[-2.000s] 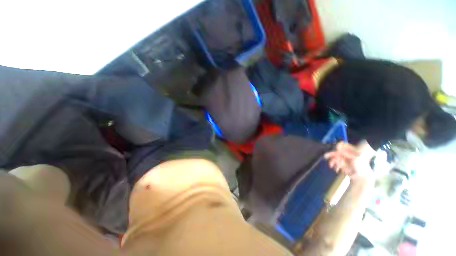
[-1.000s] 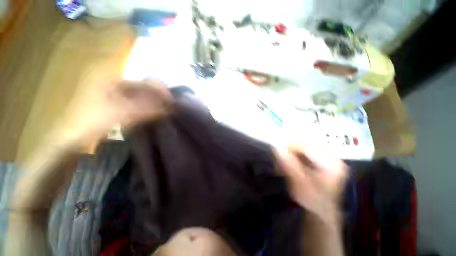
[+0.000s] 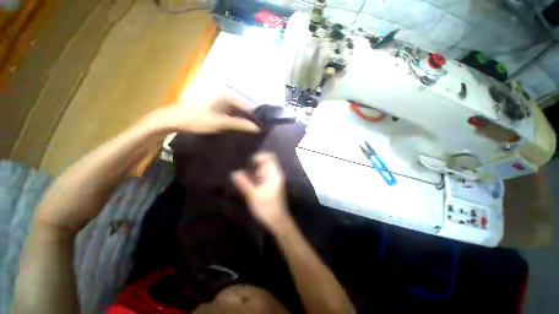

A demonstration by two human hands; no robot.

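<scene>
A dark brown-purple cloth panel (image 3: 214, 162) lies on the table's front edge and hangs over my lap. Its top part reaches the lit needle area of the white sewing machine (image 3: 392, 83). My left hand (image 3: 214, 116) is on the cloth's upper part, fingertips pinching a dark fold left of the presser foot. My right hand (image 3: 263, 187) is over the middle of the cloth, thumb and finger bent close together; blur hides whether cloth is between them. The needle itself cannot be made out.
Blue thread snips (image 3: 381, 168) lie open on the white table (image 3: 368, 196). Orange-red scissor handles (image 3: 366, 111) show behind them. A control panel (image 3: 469, 211) is at the table's right end. Brown cardboard (image 3: 122, 67) and grey quilted padding (image 3: 101, 214) are at left.
The view has swung from crates and a person in black to the machine. Since one second ago, the cloth has moved up to the needle area and my right hand has come left over it.
</scene>
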